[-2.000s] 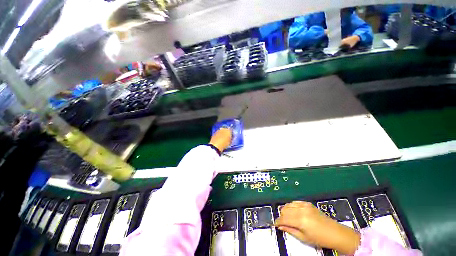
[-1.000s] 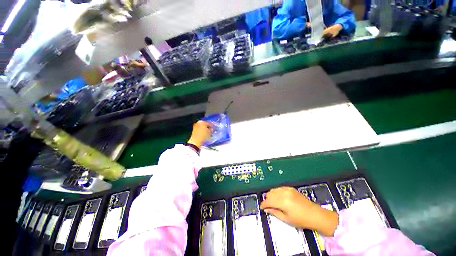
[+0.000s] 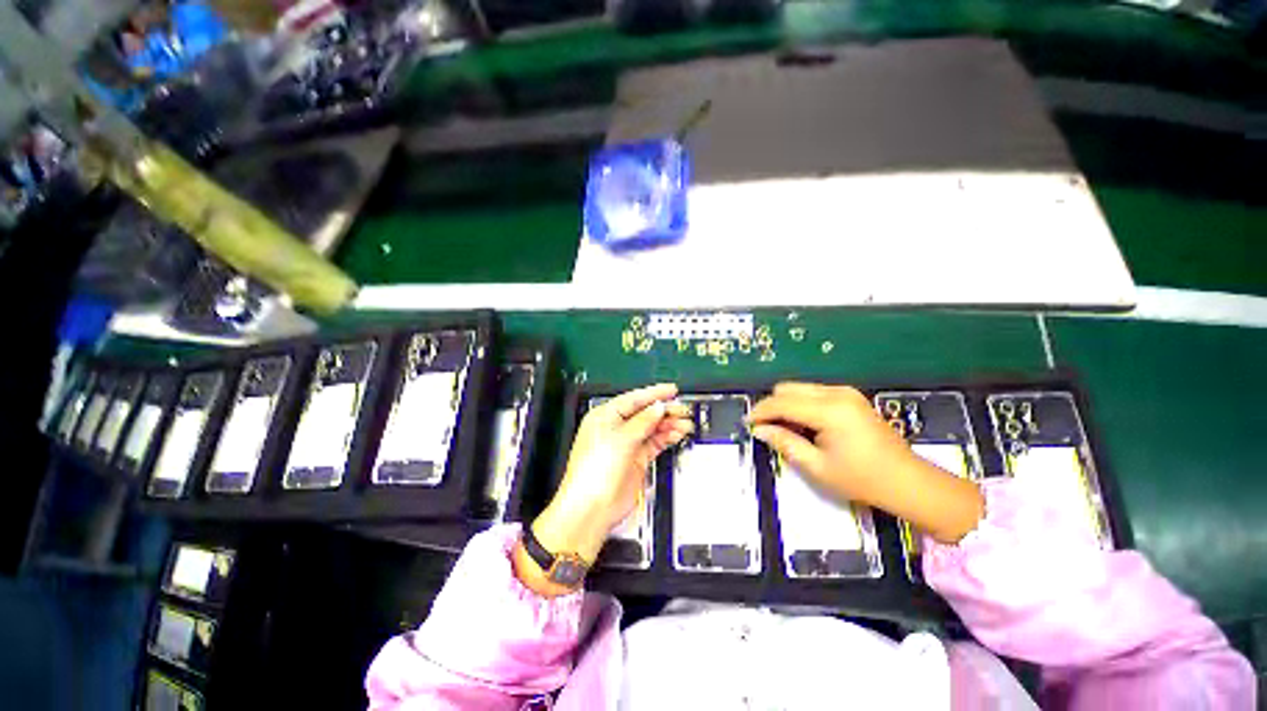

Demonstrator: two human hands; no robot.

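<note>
A black foam tray (image 3: 1081, 403) holds a row of several phone back covers, dark at the camera end and white below. My left hand (image 3: 618, 452) is over the left covers, thumb and fingertips close together beside the camera end of the second cover (image 3: 716, 507); whether it pinches a small part cannot be told. My right hand (image 3: 834, 442) lies over the camera end of the third cover (image 3: 828, 531), fingers bent; its fingertips are too small to show any part held.
A dotted white strip (image 3: 702, 327) lies on the green mat among small yellowish rings. A blue bin (image 3: 636, 195) stands on a white board (image 3: 917, 236). More trays of covers (image 3: 489, 333) stand at left, near a yellow wrapped post (image 3: 229, 215).
My left hand has left the blue bin and come back to the covers beside my right hand. The view has tipped down, showing more of the trays.
</note>
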